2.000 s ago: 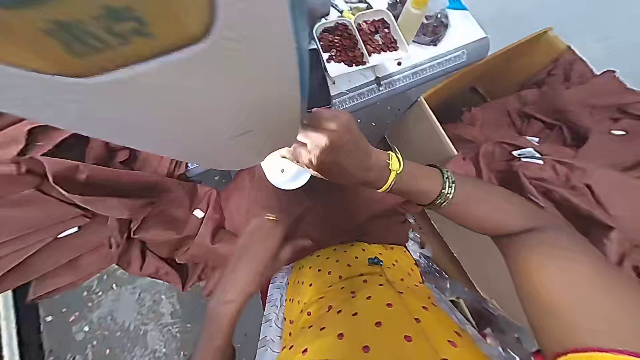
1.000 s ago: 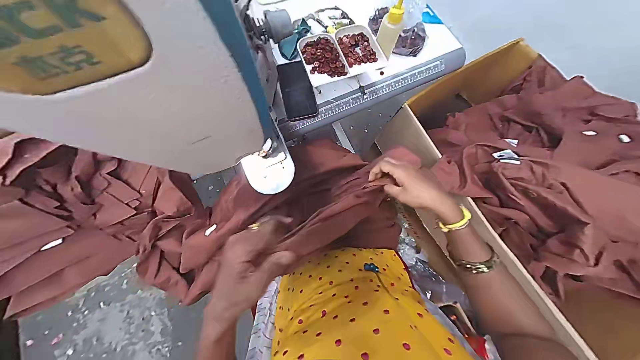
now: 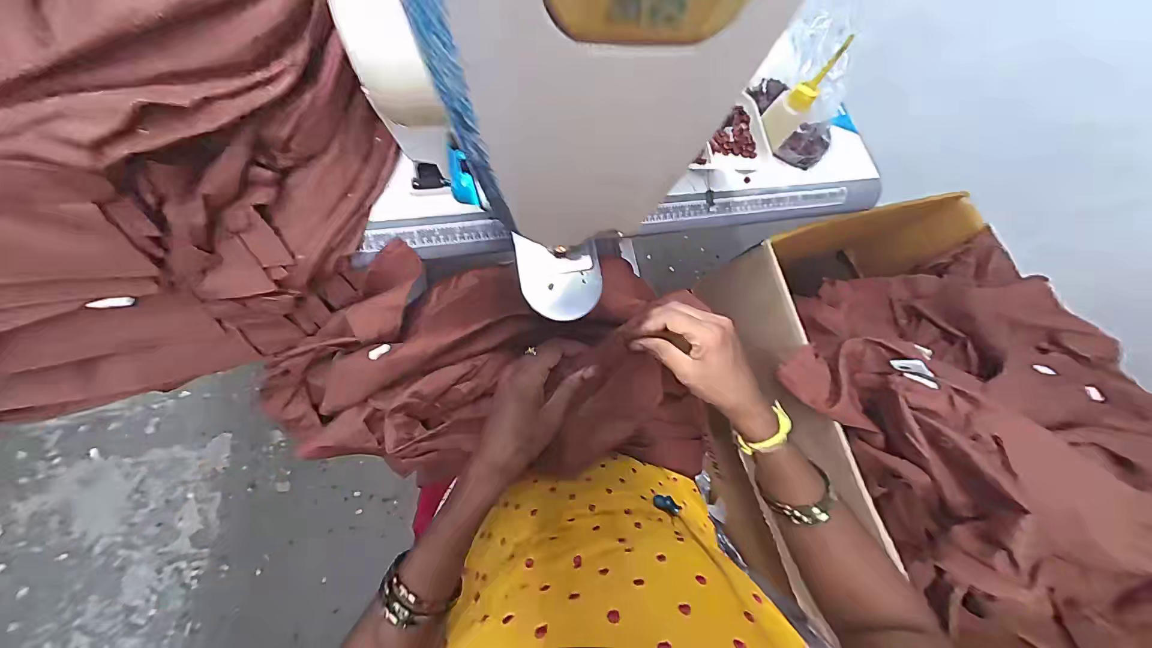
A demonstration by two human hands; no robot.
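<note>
Brown fabric (image 3: 468,396) lies bunched over my lap, below the head of an industrial sewing machine (image 3: 576,126) with a rounded white plate (image 3: 562,283) at its lower end. My left hand (image 3: 535,396) rests on the cloth just under that plate, thumb and fingers pressing a fold. To the right, my right hand (image 3: 697,351) pinches an edge of the same fabric between thumb and curled fingers. The cloth under the plate is partly hidden by the machine head.
A cardboard box (image 3: 783,306) at the right holds more brown fabric (image 3: 972,396) with small white tags. Another heap of brown fabric (image 3: 180,225) is at the left. Behind the machine are a tray of dark red buttons (image 3: 736,135), a yellow-tipped bottle (image 3: 792,112) and a ruler strip (image 3: 747,202).
The view has shifted left. My right hand, at the white plate two seconds ago, is now to its lower right, holding the fabric. My left hand has moved up near the plate.
</note>
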